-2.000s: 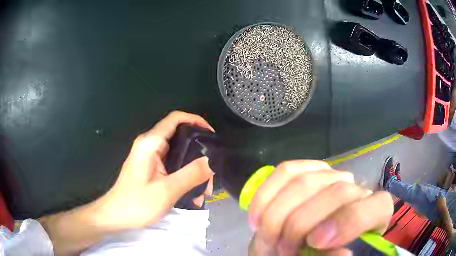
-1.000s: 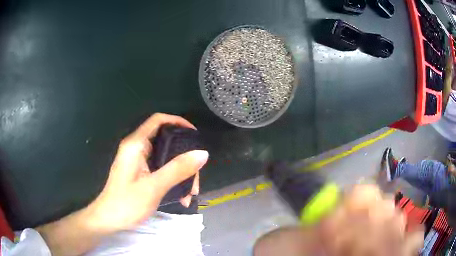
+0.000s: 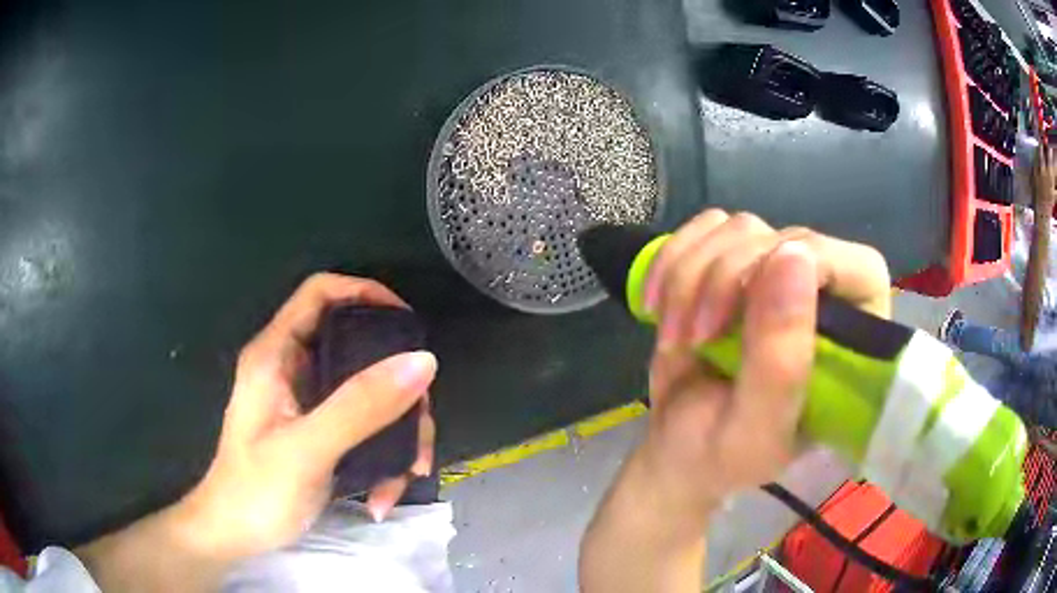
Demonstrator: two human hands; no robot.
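Note:
My left hand holds a black plastic housing at the near edge of the dark bench, with the thumb across its face. My right hand grips a lime-green electric screwdriver with white tape near its rear. Its black tapered nose points left, over the right side of the round grey screw tray. The bit tip is too small to make out. Silver screws heap along the tray's far and right sides. Small holes show in its near left part.
Several black housings stand on the bench beyond the tray, at the top right. A red-orange tray with black parts is at the far right. Red-orange trays are below the bench. A person's arm and jeans show at the right edge.
The screwdriver has moved away from the housing, first to the right, then up to the screw tray. The left hand still holds the housing, slightly further left in view. The tray also appears further left.

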